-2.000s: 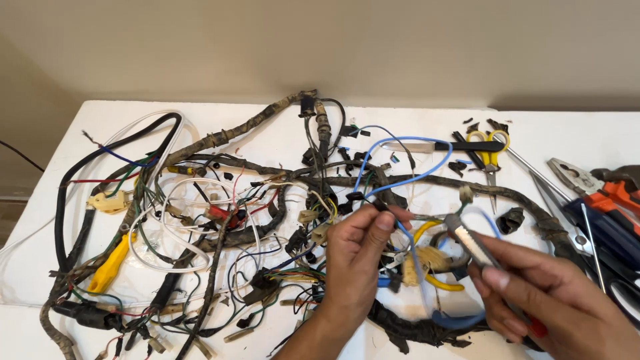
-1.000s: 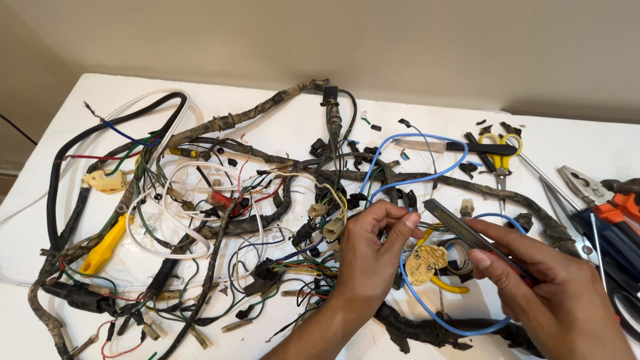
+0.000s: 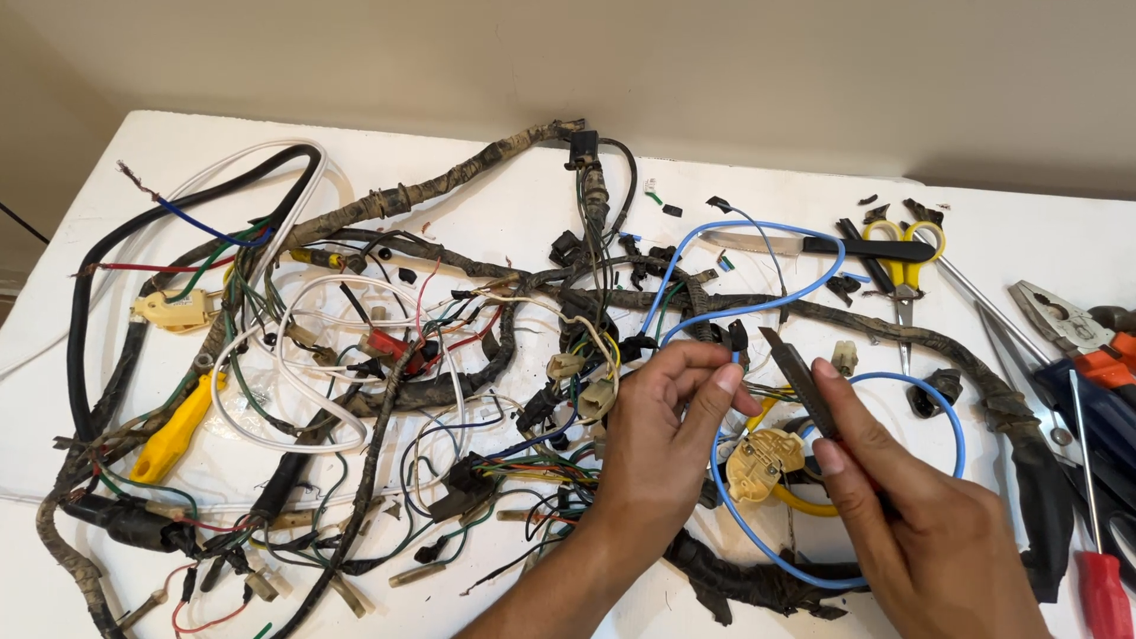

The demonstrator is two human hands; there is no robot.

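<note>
My left hand [image 3: 666, 435] pinches a blue insulated wire [image 3: 739, 524] between thumb and fingers, with a small black piece just above the fingertips. The wire loops down to the right and another part of it curves up behind. In my right hand [image 3: 914, 506] is a utility knife [image 3: 803, 382], its blade pointing up and left, a little apart from the left fingertips. Below and between the hands lies a cream plastic plug part [image 3: 759, 463]. A taped wiring harness [image 3: 497, 160] with many coloured wires and connectors spreads across the white table [image 3: 355, 160].
Yellow-handled scissors [image 3: 903, 257] and a black-handled kitchen knife [image 3: 852, 247] lie at the back right. Combination pliers [image 3: 1065, 319] and a red-handled screwdriver [image 3: 1103, 590] are at the right. A yellow-handled tool [image 3: 177, 430] rests at the left. A wall [image 3: 621, 71] stands behind the table.
Two seconds ago the knife was held across the blue wire with its end lower; it now points up beside my left hand. The blue loop at the right has spread wider.
</note>
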